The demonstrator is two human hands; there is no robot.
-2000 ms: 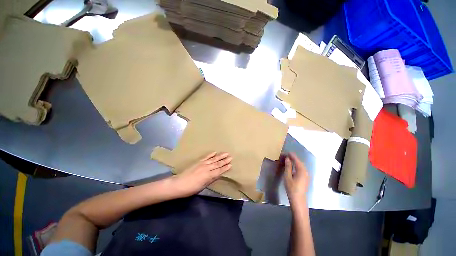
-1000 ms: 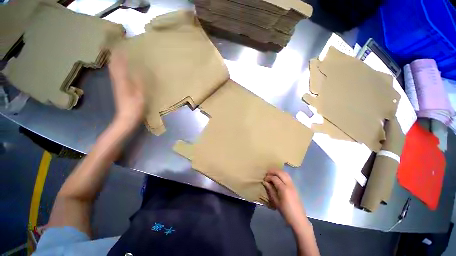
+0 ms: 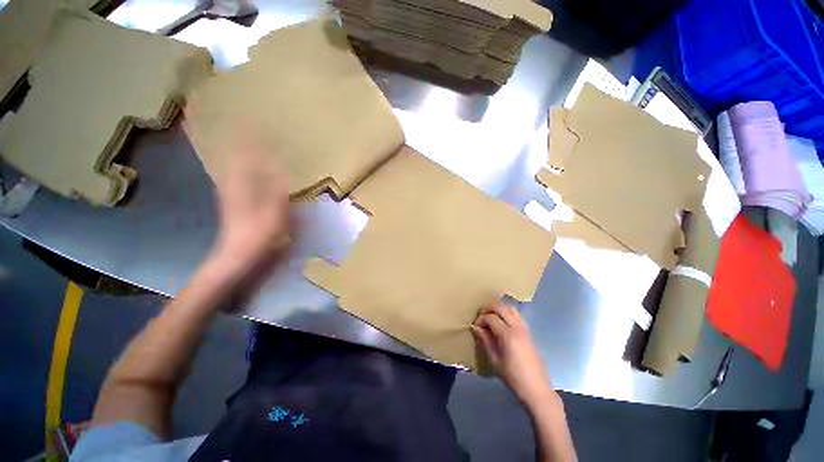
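Note:
The working stack point(image 3: 434, 244) of tan, notched kraft paper pieces lies at the table edge in front of me. My right hand point(image 3: 501, 332) pinches its near right corner, and the paper creases under the fingers. The turned-over pile point(image 3: 294, 99) lies to the left and touches the working stack. My left hand point(image 3: 253, 203) is motion-blurred over the near left part of the turned-over pile. Whether it touches or holds a sheet cannot be told.
The left stack point(image 3: 90, 99) lies far left, the tall stack point(image 3: 434, 41) at far centre. Set-aside sheets point(image 3: 623, 167), a rolled kraft paper point(image 3: 682, 311), a red sheet point(image 3: 752, 293), a calculator-like device point(image 3: 673, 101) and a blue bin point(image 3: 754, 59) are on the right.
My left hand has moved from the working stack to the turned-over pile. My right hand has moved from beside the working stack onto its near right corner. The view has shifted slightly.

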